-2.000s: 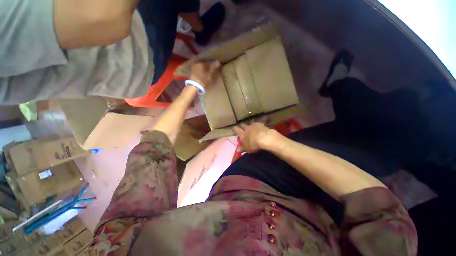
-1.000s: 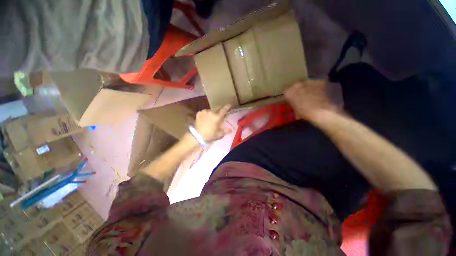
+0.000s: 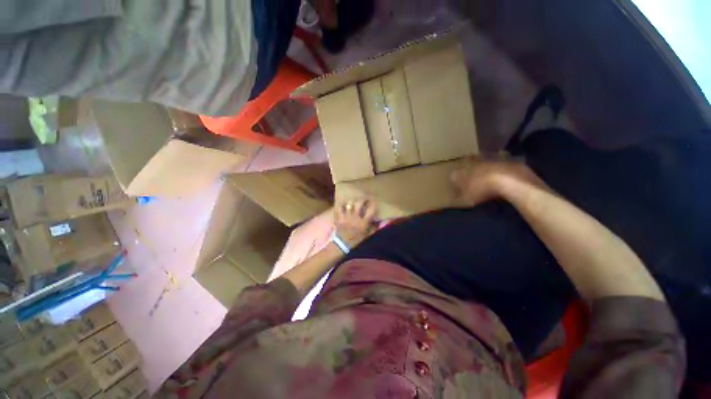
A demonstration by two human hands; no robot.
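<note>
An open brown master carton (image 3: pixel 332 140) stands in front of my lap with its far and near flaps spread. Inside it are brown surfaces, the middle one an inner carton (image 3: pixel 394 128) with shiny clear tape along it. My left hand (image 3: pixel 355 220), with a white wristband and a ring, holds the left end of the near flap (image 3: pixel 413 187). My right hand (image 3: pixel 485 179) holds the same flap near its right end; its fingertips are blurred. No tool shows in either hand.
Open empty cartons (image 3: pixel 226 261) stand on the floor at left. A red-orange stool (image 3: pixel 261 117) and a person's clothing (image 3: pixel 156 58) are at upper left. Stacked cartons (image 3: pixel 66 191) and blue tubes (image 3: pixel 78 292) are at far left. A dark shoe (image 3: pixel 546 105) is at right.
The near flap has come down towards my lap. My left hand moved from the carton's far left side to the near flap. My right hand moved right along the near edge.
</note>
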